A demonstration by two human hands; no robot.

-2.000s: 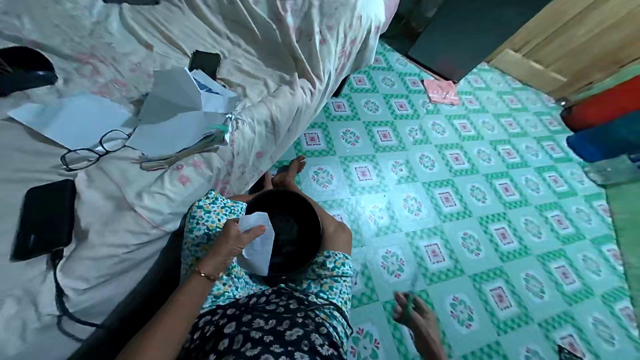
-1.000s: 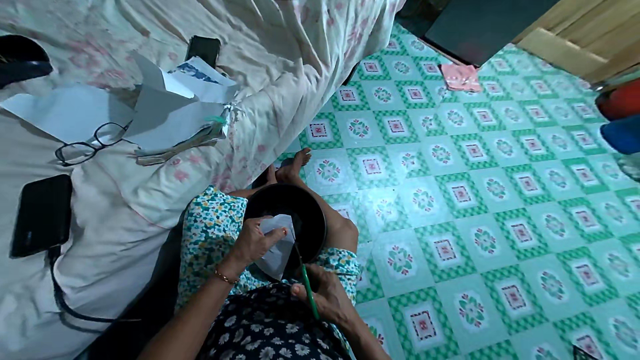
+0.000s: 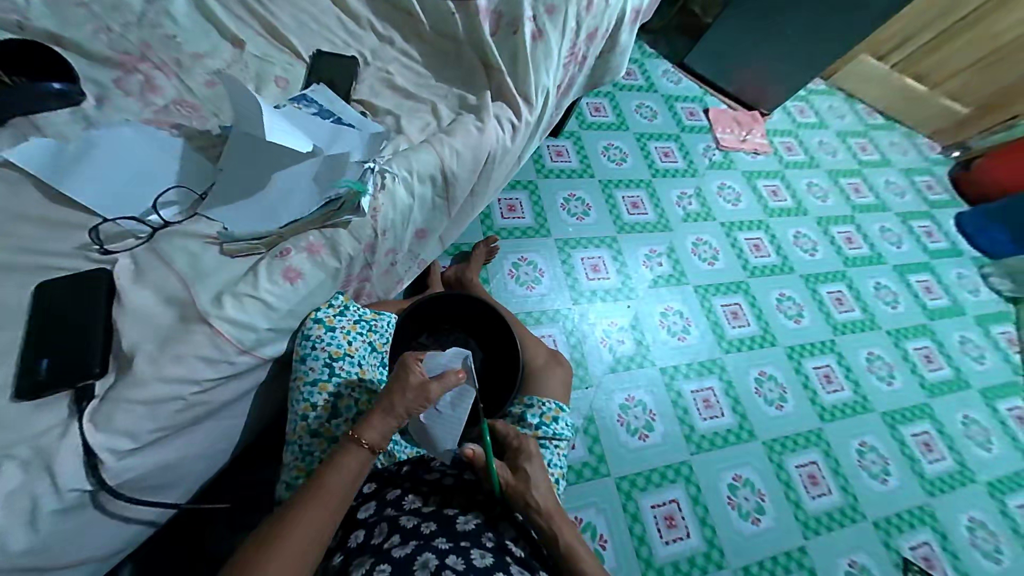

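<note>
My left hand [image 3: 418, 392] pinches a folded piece of white paper [image 3: 446, 416] above a round black bowl or pot [image 3: 500, 352] between my legs. In my right hand [image 3: 516, 464] is a pair of scissors with green handles [image 3: 490, 452]; its narrow blades point up along the right edge of the paper. Whether the blades are cutting the paper cannot be made out. The inside of the bowl is dark, and its contents are unclear.
On the bed at left lie open papers [image 3: 272, 176], eyeglasses [image 3: 144, 224], a black phone-like device [image 3: 68, 332] with a cable [image 3: 96, 472], and another dark phone [image 3: 332, 74]. A pink cloth [image 3: 738, 130] lies on the patterned floor [image 3: 704, 320].
My right hand, held out over the floor at right two seconds ago, has come in to the paper. Since one second ago, the hands have hardly moved.
</note>
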